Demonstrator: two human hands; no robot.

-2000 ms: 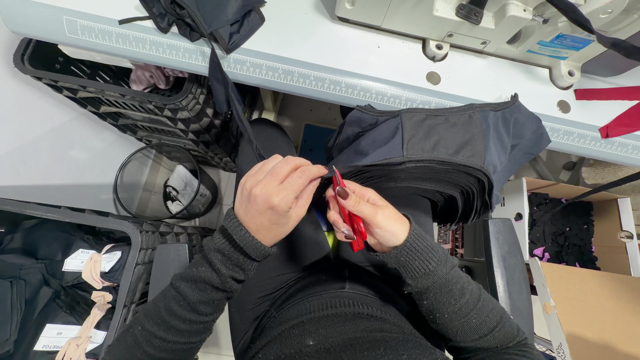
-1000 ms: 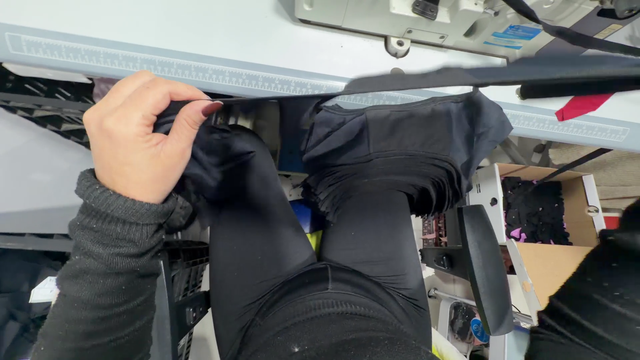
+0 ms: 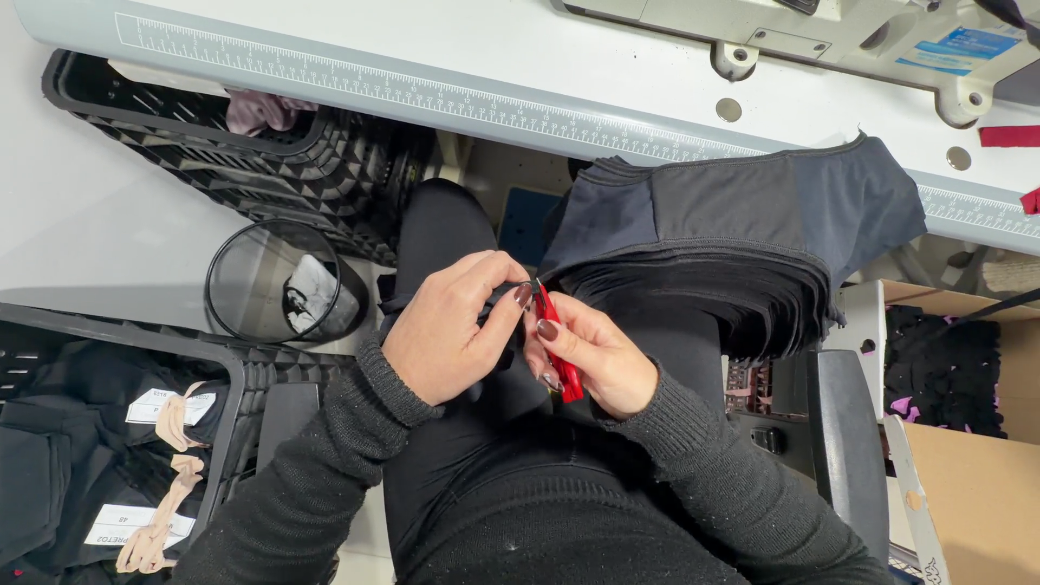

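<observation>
My left hand (image 3: 457,325) pinches a piece of black fabric (image 3: 505,294) between thumb and forefinger, over my lap. Beside it, my right hand (image 3: 600,353) grips red-handled thread snips (image 3: 562,351), their tip touching or very near the fabric at the left fingertips. Most of the held fabric is hidden behind the left hand. A thick stack of black and dark navy garment pieces (image 3: 727,203) lies over my thigh, its upper side against the table edge.
The table edge carries a printed ruler (image 3: 406,91); a sewing machine base (image 3: 853,49) stands above. Left are a black crate (image 3: 183,122), a mesh bin (image 3: 268,280) and a crate of labelled black garments (image 3: 236,382). A cardboard box of black scraps (image 3: 942,370) and an armrest (image 3: 849,455) are right.
One second ago my left hand held up black fabric at the left, with a strip stretched across the table edge. Both hands are now together over my lap, and the snips are back in view.
</observation>
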